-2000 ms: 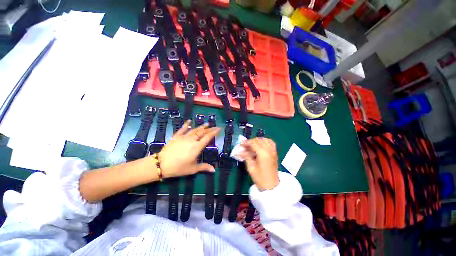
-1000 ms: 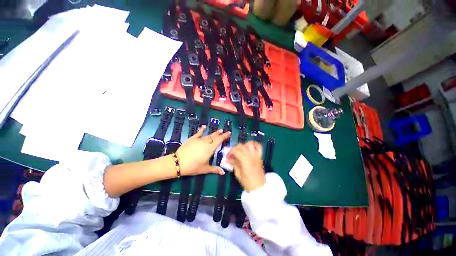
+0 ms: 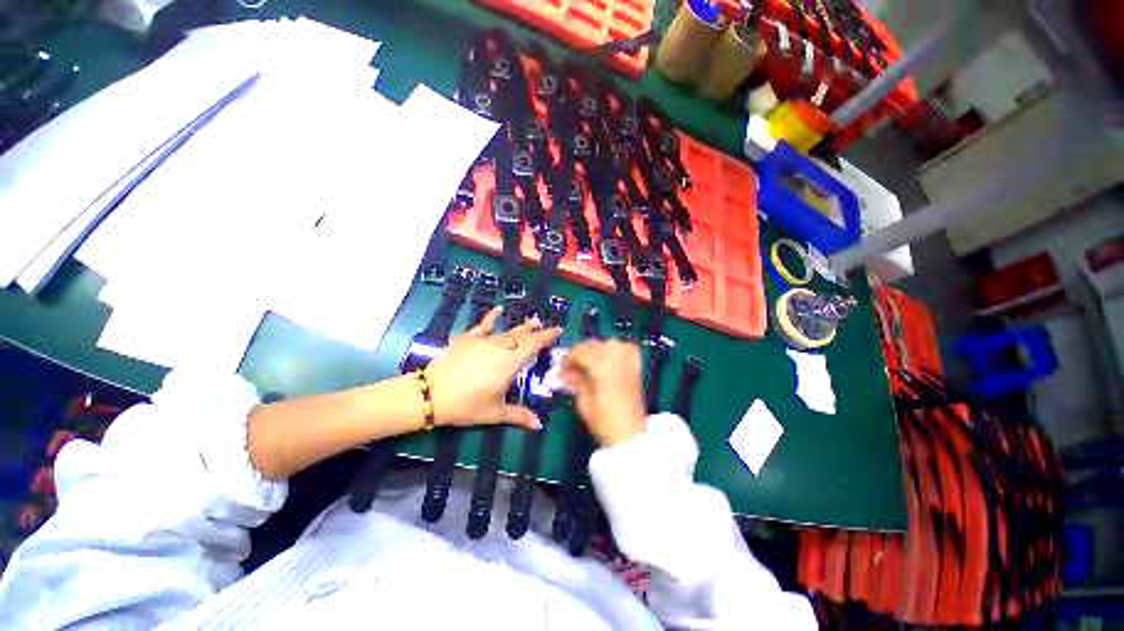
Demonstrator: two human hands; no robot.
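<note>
Black smartwatches with long open straps lie in a row along the bench's near edge, strap ends hanging over it; one watch (image 3: 429, 350) shows at the row's left. My left hand (image 3: 478, 376) lies spread over the row, palm down, with nothing seen gripped in it. My right hand (image 3: 604, 382) pinches a small white cleaning cloth (image 3: 551, 371) against a watch face beside my left fingers. The fingers hide most of that face. More watches (image 3: 553, 239) lie heaped on an orange-red tray (image 3: 725, 247) behind the row.
White paper sheets (image 3: 296, 185) cover the left. At right are tape rolls (image 3: 806, 318), a clear bottle (image 3: 837, 305), a blue box (image 3: 807, 197) and white scraps (image 3: 756, 435). Brown cardboard tubes (image 3: 688, 44) stand behind. Loaded trays (image 3: 955, 493) are stacked beyond the bench's right edge.
The camera view has shifted, so the bench things sit further right and lower. My right hand has moved left along the row with the white cloth, close to my left hand.
</note>
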